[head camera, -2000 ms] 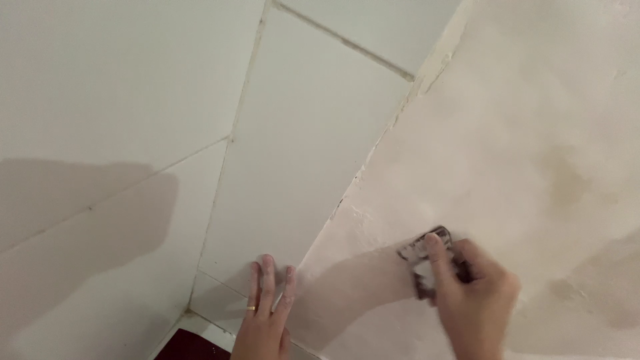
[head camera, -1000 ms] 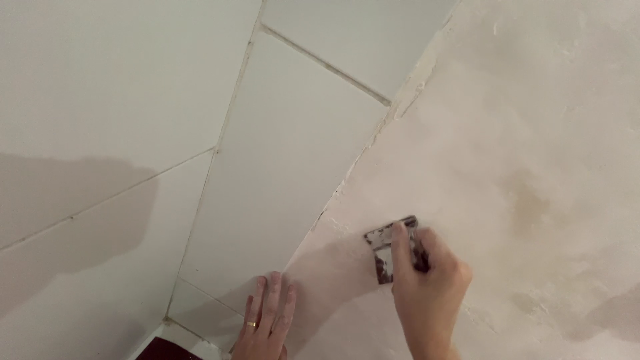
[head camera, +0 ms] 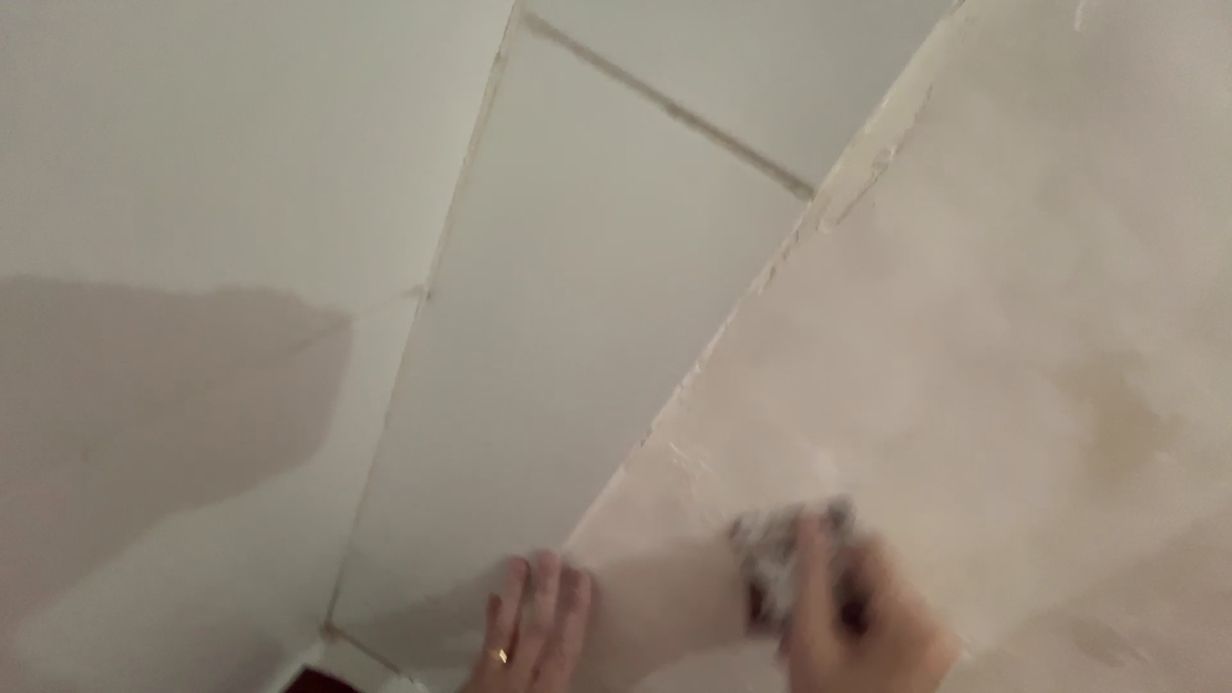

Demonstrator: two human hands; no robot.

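My right hand (head camera: pixel 857 616) grips a small, dark flat piece (head camera: pixel 784 563) smeared with white, perhaps sandpaper or a scraper; blur hides its exact kind. It lies against the pinkish-white plastered wall (head camera: pixel 962 385). To its left, my left hand (head camera: pixel 539 621), with a ring on one finger, rests with its fingers extended on the edge where the pale tiles (head camera: pixel 597 289) meet the plaster. Nothing shows in the left hand. A rough, chipped plaster edge (head camera: pixel 760 279) runs diagonally up from the left hand's fingertips.
Another pale tiled surface (head camera: pixel 221 173) meets the first at a corner on the left, with a broad shadow across it. A dark red object (head camera: pixel 318 681) shows at the bottom edge. A brownish stain (head camera: pixel 1116 423) marks the plaster at right.
My right hand has kept hold of the dark piece and shifted over the plaster, now blurred by motion. My left hand has stayed by the tile edge. The view has shifted somewhat.
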